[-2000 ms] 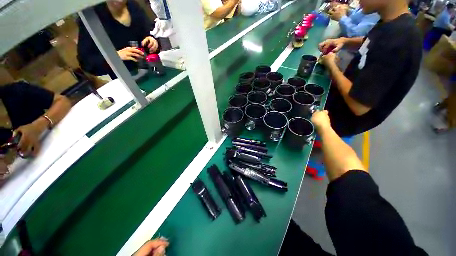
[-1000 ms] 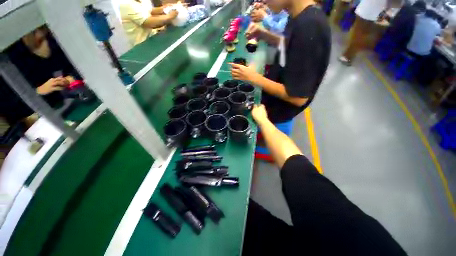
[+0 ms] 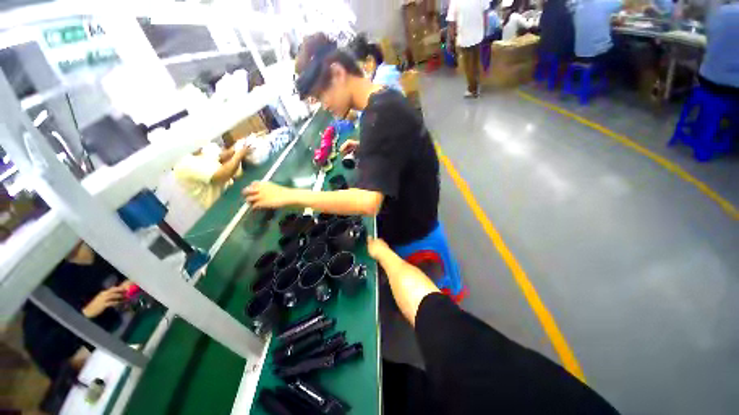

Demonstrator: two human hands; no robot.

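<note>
My right hand (image 3: 378, 247) is at the bench's right edge, beside the grouped empty barrel housings (image 3: 314, 275). It is small and blurred, and whether it touches a housing cannot be told. The housings are wide black open cups with small side stubs, standing upright. Nearer to me, a loose pile of slim black handle shells (image 3: 318, 348) lies on the green surface (image 3: 366, 381). My left hand is out of the picture.
A seated person in black (image 3: 397, 162) on a blue stool (image 3: 442, 251) reaches across the bench beyond the housings. A slanted white post (image 3: 154, 259) stands at left. Pink-ended parts (image 3: 326, 146) lie farther up. Another person's hands (image 3: 105, 300) hold a pink-ended part at left. A grey aisle is at right.
The view has swung up and right. My left hand, seen at the bottom edge two seconds ago, is gone from view. The neighbour's arm now stretches left across the bench.
</note>
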